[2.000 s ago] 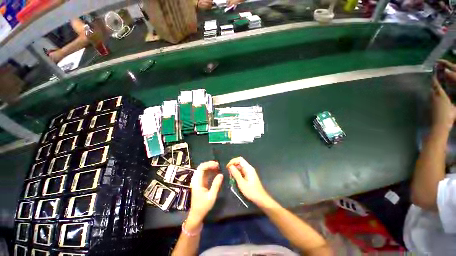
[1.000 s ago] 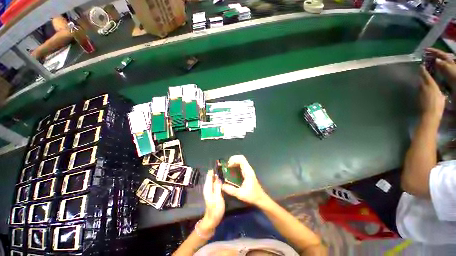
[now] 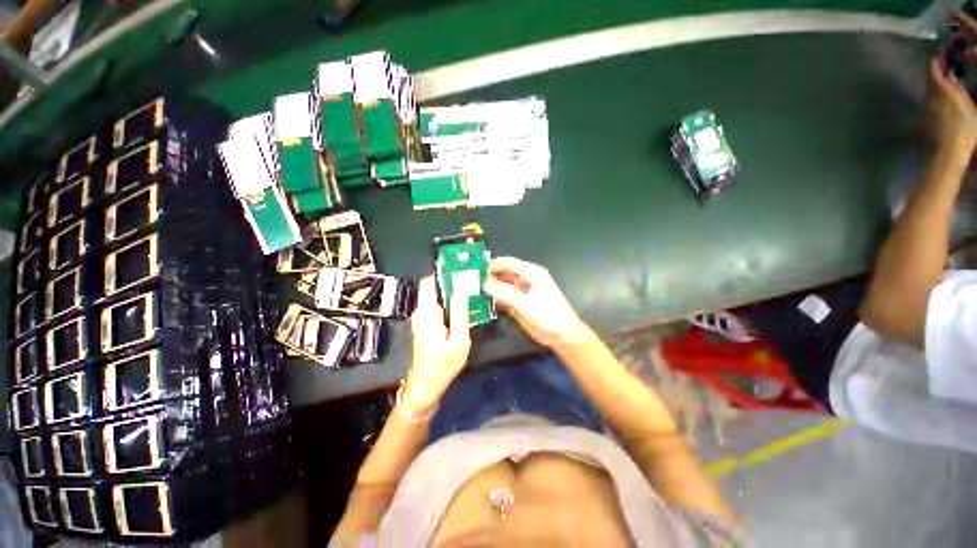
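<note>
A part-assembled phone (image 3: 463, 257) with a green board stands out between my two hands, with a small orange tab at its far end. My left hand (image 3: 437, 340) holds it from the left side, with the thumb over the board. My right hand (image 3: 532, 303) is at its right edge, fingers bent; whether the fingers grip it is hard to tell. Phone front frames (image 3: 348, 291) lie in a loose pile to the left. Green and white boards (image 3: 343, 128) stand in overlapping piles behind, and fanned boards (image 3: 495, 150) lie beside them.
Black trays (image 3: 204, 321) with frames are stacked high at the left. A small stack of part-assembled phones (image 3: 705, 152) sits at the right on the dark green bench (image 3: 632, 246). A pale rail (image 3: 643, 48) runs behind. Another person's arm (image 3: 911, 225) is at the far right.
The view has tilted down. The green board now faces up between my hands, where it was edge-on or mostly covered before. My right hand's fingers have shifted to its right edge.
</note>
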